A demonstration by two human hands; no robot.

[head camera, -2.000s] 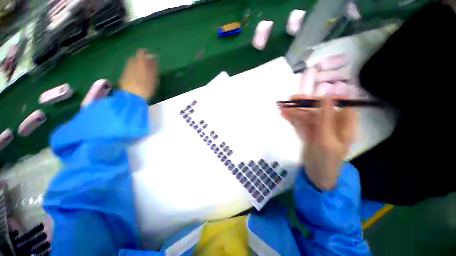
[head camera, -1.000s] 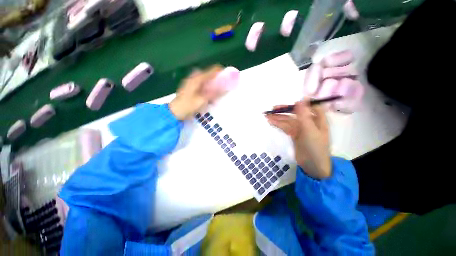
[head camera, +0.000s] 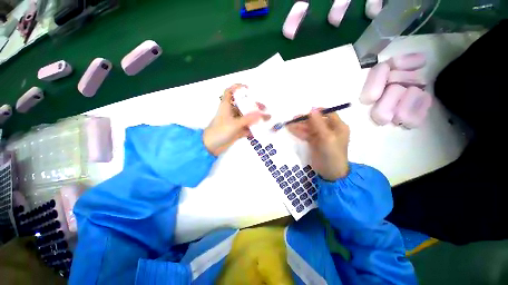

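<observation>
My left hand (head camera: 227,123) holds a pink housing (head camera: 246,100) above the white sheet, its end turned toward my right hand. The housing is partly covered by my fingers and looks washed out. My right hand (head camera: 326,142) holds black tweezers (head camera: 314,116) like a pen, with the tip near the left thumb and just right of the housing. Something small seems to be at the tip, too blurred to tell. The label sheet (head camera: 293,205) lies below both hands, with rows of small dark labels; my hands hide part of it.
A green conveyor belt (head camera: 195,39) with spaced pink housings crosses the top. A pile of pink housings (head camera: 390,100) lies right, below a slanted grey post (head camera: 390,25). A clear blister tray (head camera: 50,156) and black parts (head camera: 47,231) are at left. A dark-clothed person (head camera: 473,139) is at right.
My left hand went from the belt, took hold of a pink housing and brought it over the label sheet. My right hand with the tweezers moved left, closer to it. The view shifted.
</observation>
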